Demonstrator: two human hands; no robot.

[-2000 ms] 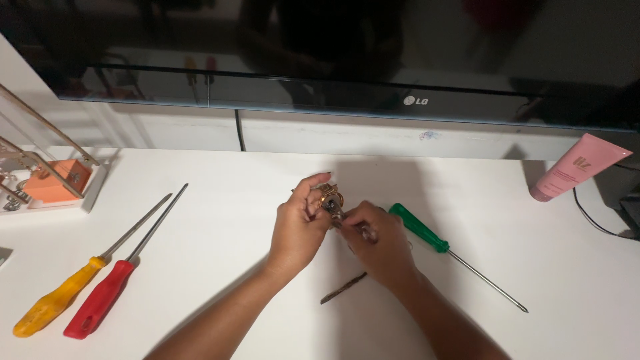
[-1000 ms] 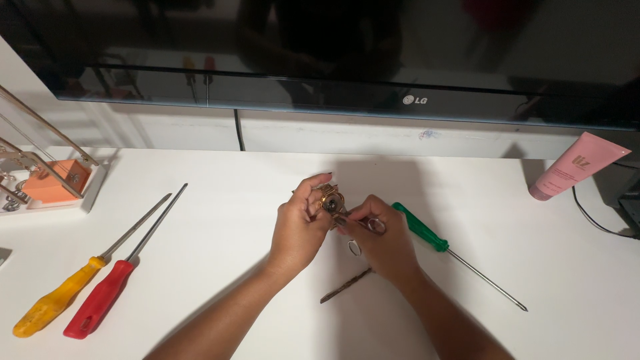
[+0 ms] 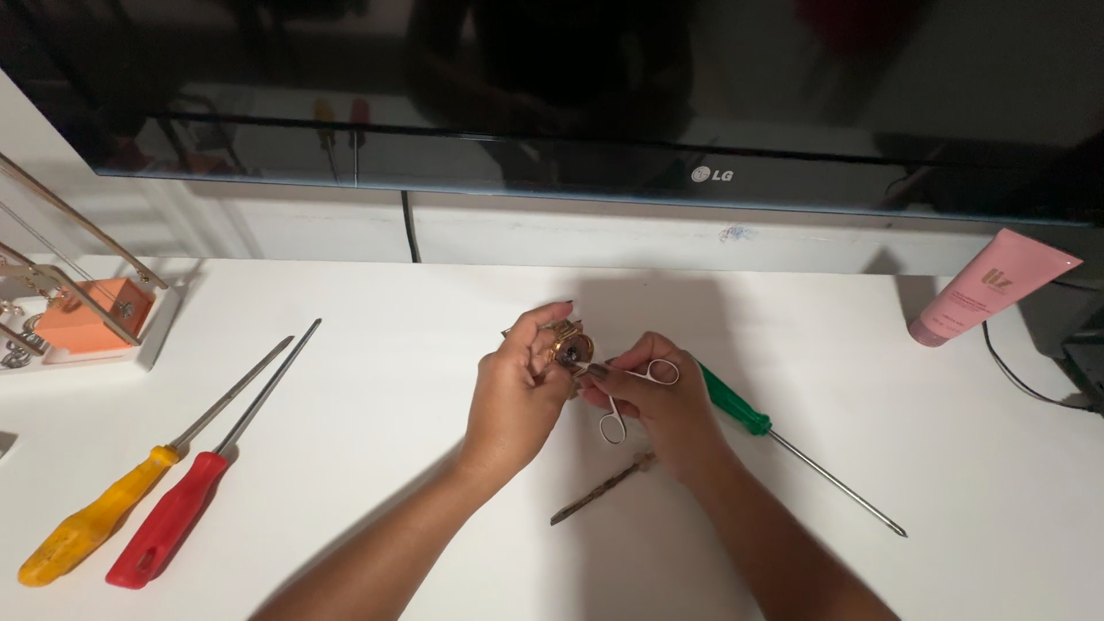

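My left hand (image 3: pixel 522 392) holds up a small gold-coloured metal object with a dark round centre (image 3: pixel 571 349), whose exact kind I cannot tell. In my right hand (image 3: pixel 660 397) is a small pair of metal scissors (image 3: pixel 613 427), its finger loops spread apart and its tip at the dark centre of the object. Below the hands a thin brown rod-like piece (image 3: pixel 595 500) lies on the white table. A screwdriver with a green handle (image 3: pixel 731 398) lies just right of my right hand, its handle end partly hidden.
Yellow-handled (image 3: pixel 95 522) and red-handled (image 3: pixel 168 526) screwdrivers lie at left. Behind them stands a jewellery stand (image 3: pixel 159 332) with an orange box (image 3: pixel 86 317). A pink tube (image 3: pixel 987 289) stands at right, near a black cable (image 3: pixel 1013 379). An LG television (image 3: pixel 552 95) spans the back.
My right hand has shifted and turned the scissors, so both finger loops now show with the tip at the gold-coloured object. My left hand has stayed nearly still.
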